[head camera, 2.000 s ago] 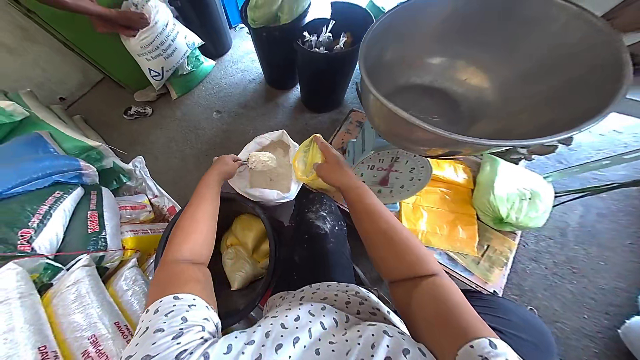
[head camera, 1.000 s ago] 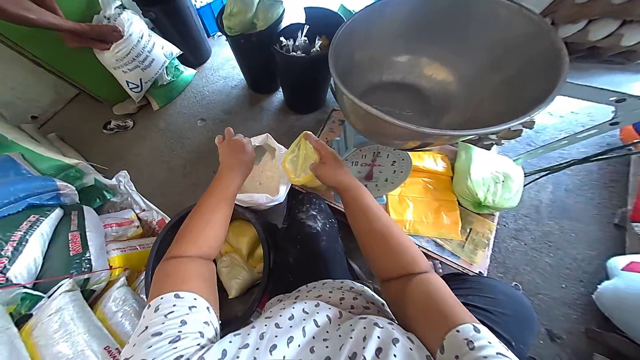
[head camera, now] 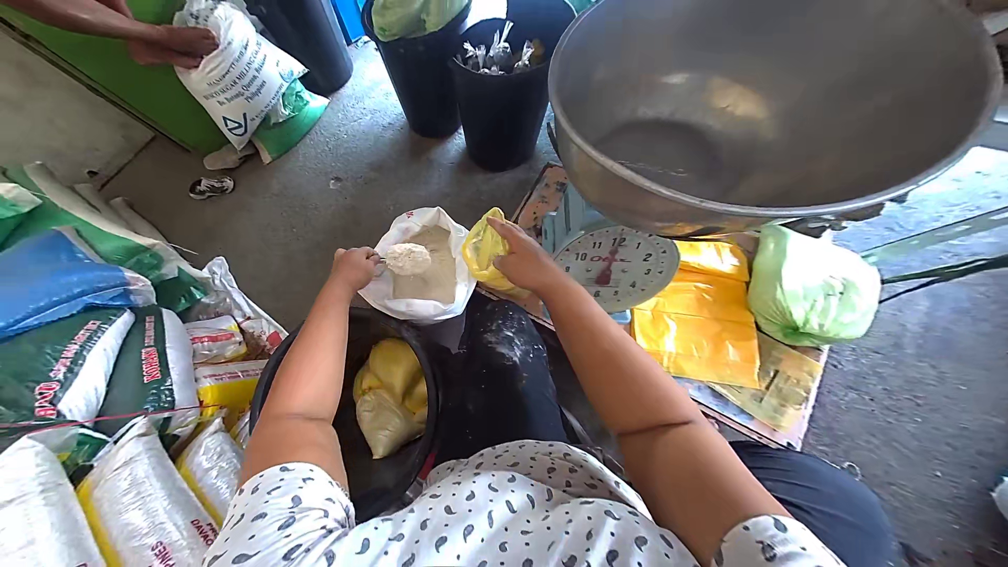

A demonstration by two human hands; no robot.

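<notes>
My left hand [head camera: 356,269] grips the handle of a scoop [head camera: 406,257] heaped with pale powder, held over an open white sack [head camera: 421,303] of similar powder. Just right of the sack, my right hand [head camera: 521,253] holds a yellow plastic bag [head camera: 486,250] with its mouth spread. Filled yellow bags [head camera: 391,394] lie in a black tub [head camera: 431,441] beside my leg. The round dial scale [head camera: 617,268], with a large metal bowl [head camera: 756,102] on top, stands to the right of my right hand.
Flat yellow plastic bags [head camera: 697,315] and a pale green bundle [head camera: 815,285] lie right of the scale. Filled sacks [head camera: 150,496] crowd the left side. Black bins [head camera: 504,118] stand ahead. At upper left, another person's hands [head camera: 177,46] hold a white printed sack [head camera: 236,75].
One second ago my left hand was higher and no scoop showed; now the loaded scoop is visible over the white sack. My right hand still holds the yellow bag.
</notes>
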